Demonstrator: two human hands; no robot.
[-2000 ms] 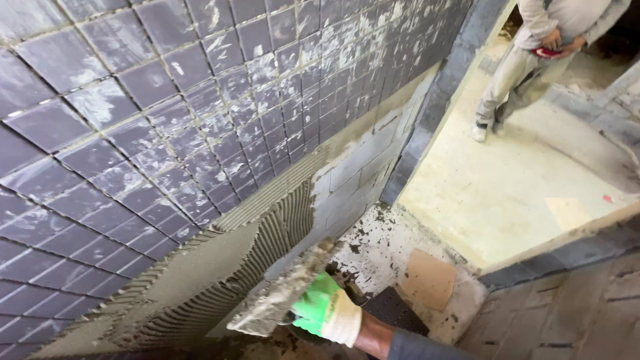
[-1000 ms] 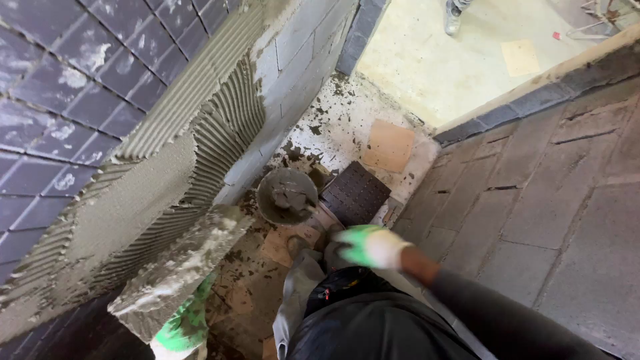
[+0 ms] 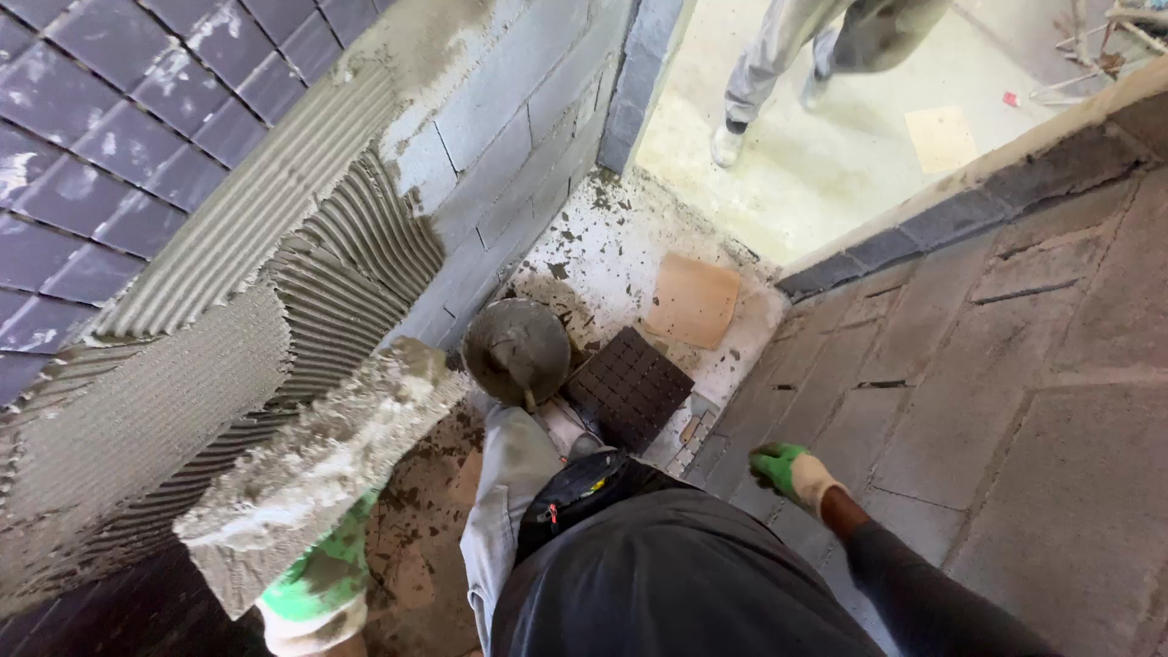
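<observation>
My left hand [image 3: 324, 570], in a green-coated work glove, grips a mortar-caked flat trowel [image 3: 319, 456] from beneath; its handle is hidden. Close to the trowel is the wall's combed grey mortar [image 3: 356, 265], with a smoother patch lower down. Dark glazed tiles [image 3: 119, 119] cover the wall above the mortar. My right hand [image 3: 792, 473], also gloved in green and white, is near the block wall on the right; its fingers are partly curled and nothing shows in them. A round bucket [image 3: 516, 351] of mortar stands on the floor by my leg, with a tool handle in it.
A stack of dark mosaic tile sheets [image 3: 630, 388] lies beside the bucket. Behind it is a tan square sheet [image 3: 693, 299] on the spattered floor. Bare grey block wall [image 3: 511, 128] rises at the left. Beyond a low block sill [image 3: 949, 219], a person [image 3: 776, 64] stands in the doorway area.
The view has swung down from the wall. My right hand has moved from near my lap out to the right since a second ago. The trowel remains in my left hand.
</observation>
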